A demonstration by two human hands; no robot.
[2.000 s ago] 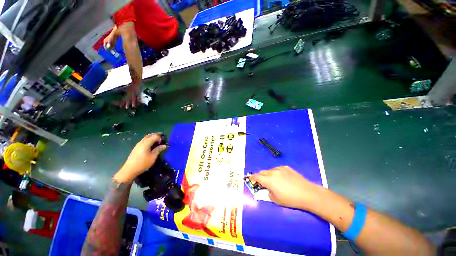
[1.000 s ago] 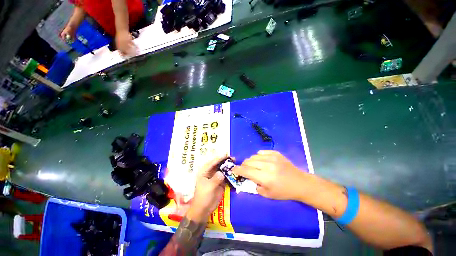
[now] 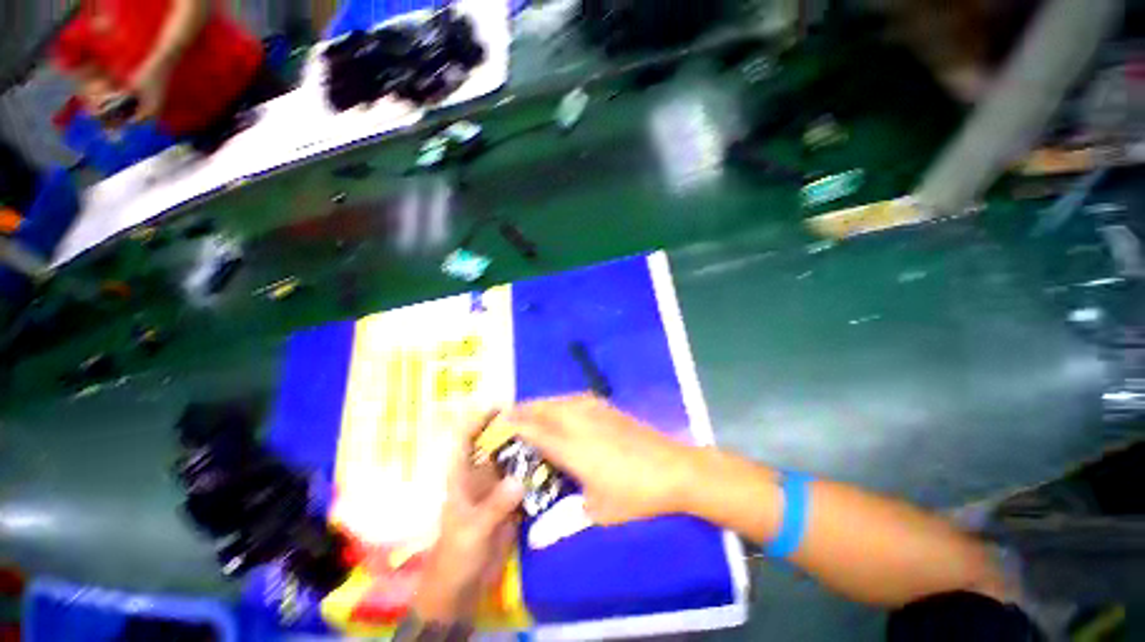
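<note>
My left hand (image 3: 462, 533) and my right hand (image 3: 609, 462) meet over the blue printed carton (image 3: 634, 564). Between their fingers is a small circuit board (image 3: 525, 474) with dark and silver parts; a black housing around it is too blurred to make out. A white patch (image 3: 559, 520) shows under the right fingers. Black housings (image 3: 251, 495) lie heaped on the carton's left edge and beside it. A short black cable (image 3: 590, 369) lies on the blue area beyond my right hand.
Loose boards (image 3: 465, 265) lie on the green surface (image 3: 804, 326) beyond the carton. A blue bin (image 3: 119, 615) is at the lower left. Across the line, a person in red stands by a white sheet (image 3: 163, 188) with heaped black housings (image 3: 404, 59). A grey post is at the upper right.
My left hand has come from the housing heap to meet my right hand at the board. The view has swung right, so the carton and heap appear further left. The person opposite has drawn an arm back.
</note>
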